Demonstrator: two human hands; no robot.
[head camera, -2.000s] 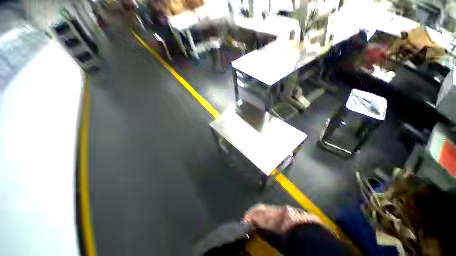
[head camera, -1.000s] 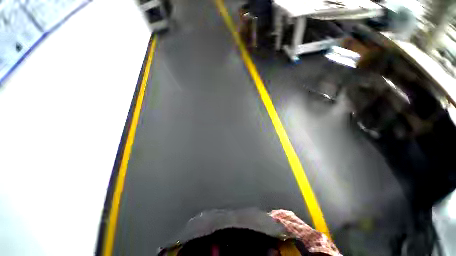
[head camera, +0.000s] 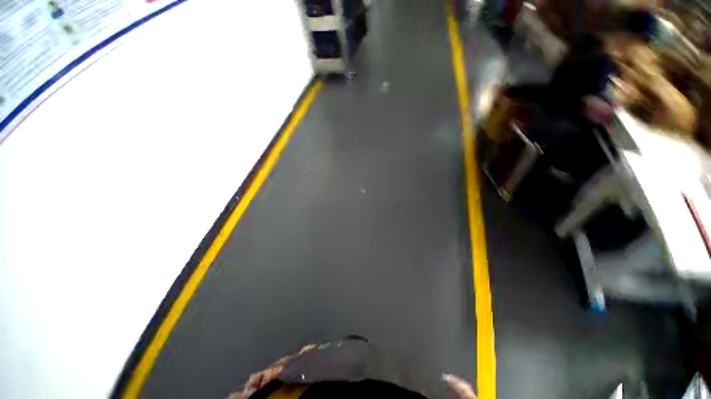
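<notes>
Neither of my hands can be made out. At the bottom edge, a small pinkish strip (head camera: 269, 376) shows at the left and another (head camera: 460, 384) at the right; they look like bits of sleeve, cut off and blurred. Between them are a greyish curved shape and a dark shape with a little yellow, part of my own clothing or body. In front of me lies the grey aisle floor (head camera: 359, 210), with a yellow line (head camera: 234, 226) on the left and another (head camera: 475, 210) on the right.
A white wall (head camera: 117, 210) with a blue-edged board (head camera: 74, 39) runs along the left. A rack (head camera: 326, 43) stands at the aisle's far left. On the right, a dark-clothed person (head camera: 581, 82) sits at a white table (head camera: 674, 187), near brown pieces. Everything there is blurred.
The view has swung to the right-hand aisle direction and moved forward. The small white tables have left the view; the rack, seated person and another table appear nearer. The pink sleeve shows less.
</notes>
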